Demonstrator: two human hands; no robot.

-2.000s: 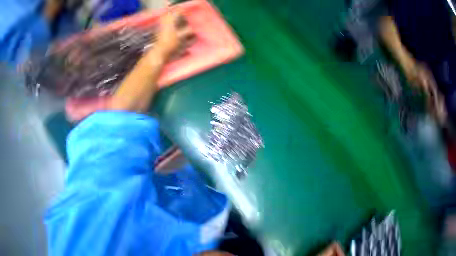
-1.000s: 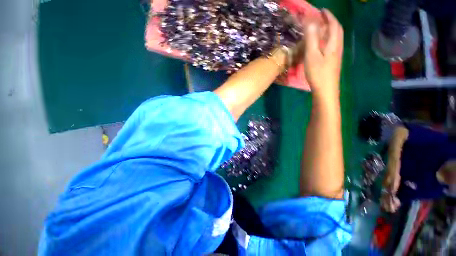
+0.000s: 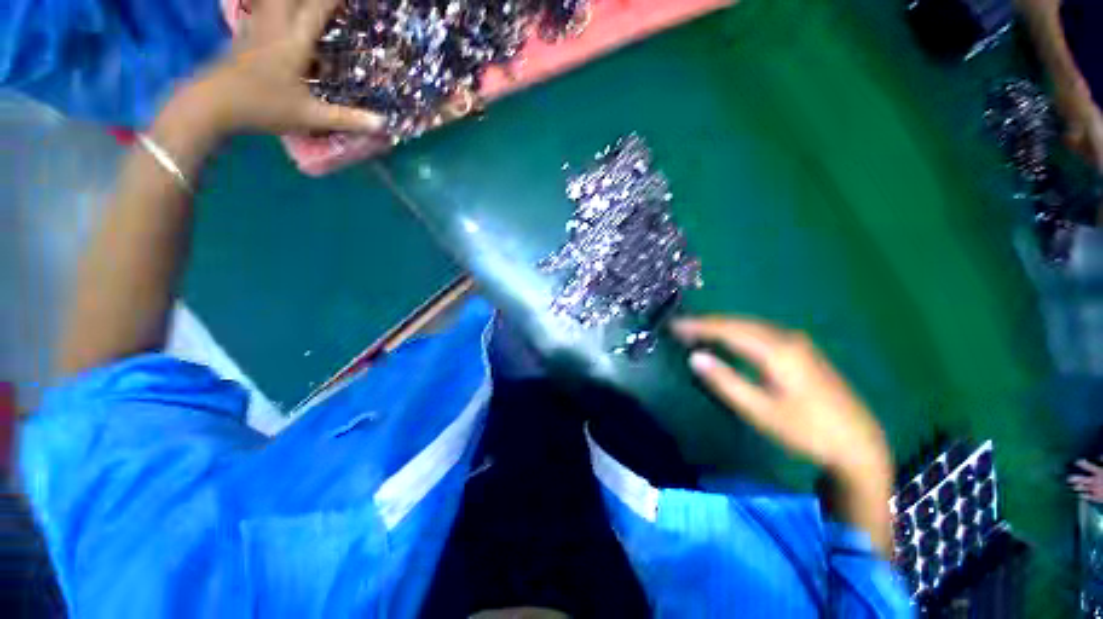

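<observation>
A pink-red parts bin (image 3: 605, 46) lies at the upper left, holding a heap of small dark and silvery parts (image 3: 423, 55). My left hand (image 3: 284, 79) is at the bin's near left end, thumb along the heap's edge. Its fingertips are partly hidden, and whether it grips anything is unclear. A loose pile of small silvery parts (image 3: 623, 236) lies on the green mat (image 3: 798, 230) at centre. My right hand (image 3: 774, 375) is just below and right of this pile, slightly blurred, with fingers apart and nothing visible in it.
A white tray with dark round pockets (image 3: 950, 514) stands at the lower right, beside darker trays (image 3: 998, 568). Another person's arm (image 3: 1064, 85) and more dark parts (image 3: 1028, 145) are at the upper right. Blue clothing (image 3: 109, 55) shows at the upper left.
The view has swung, so the bin now sits higher and further left. My right hand has left the bin for the central pile. My left hand has moved from within the bin to its left end.
</observation>
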